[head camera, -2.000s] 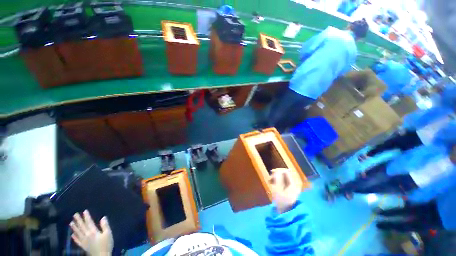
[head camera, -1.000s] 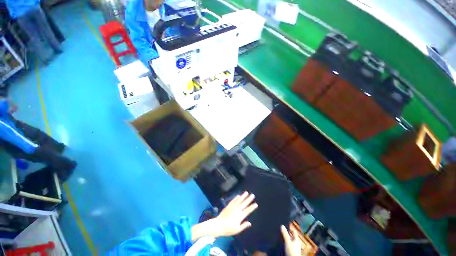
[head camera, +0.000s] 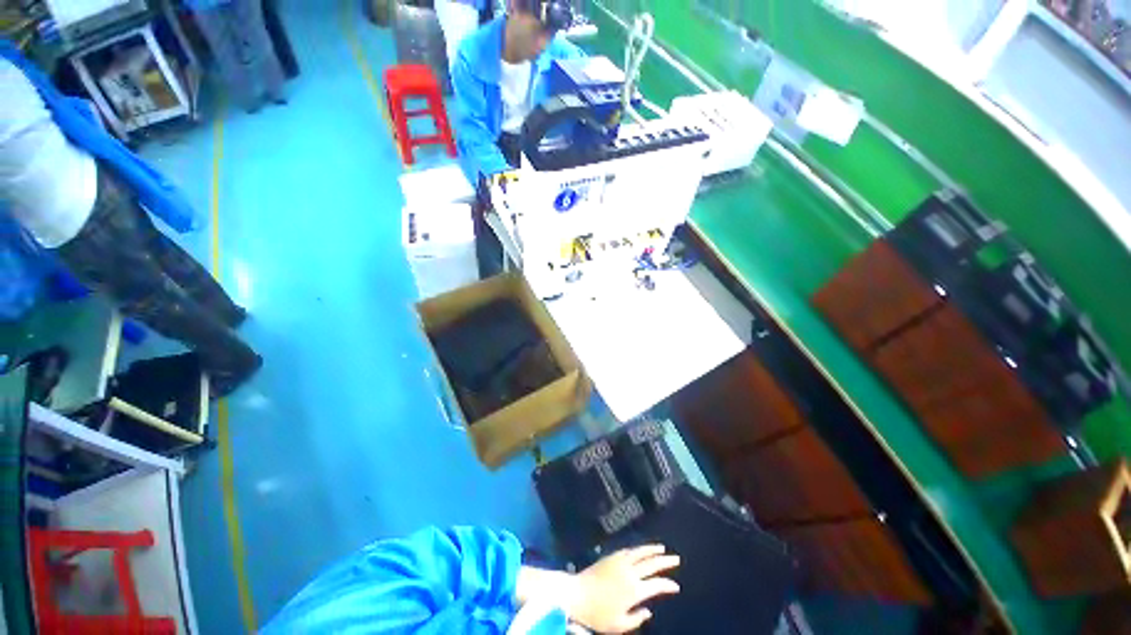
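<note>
A large black panel (head camera: 726, 564) lies at the bottom centre, in front of me. My left hand (head camera: 626, 588) rests on its left part with the fingers spread. Whether the fingers grip anything does not show. Black bracket-like parts (head camera: 608, 481) with pale outlines lie just beyond the panel, partly covered by it. My right hand is not in the picture. The near edge of the panel is cut off by the frame.
An open carton (head camera: 527, 428) holding black panels stands beyond the parts, beside a white side table (head camera: 645, 360) and machine (head camera: 595, 217). Wood-grain cabinets (head camera: 955, 391) stand on the green bench (head camera: 856, 360). A red stool (head camera: 419, 112) and people are at the left and back.
The view has swung left and the bench, carton and machine sit further right. My left hand remains over the black panel. My right hand has left the picture.
</note>
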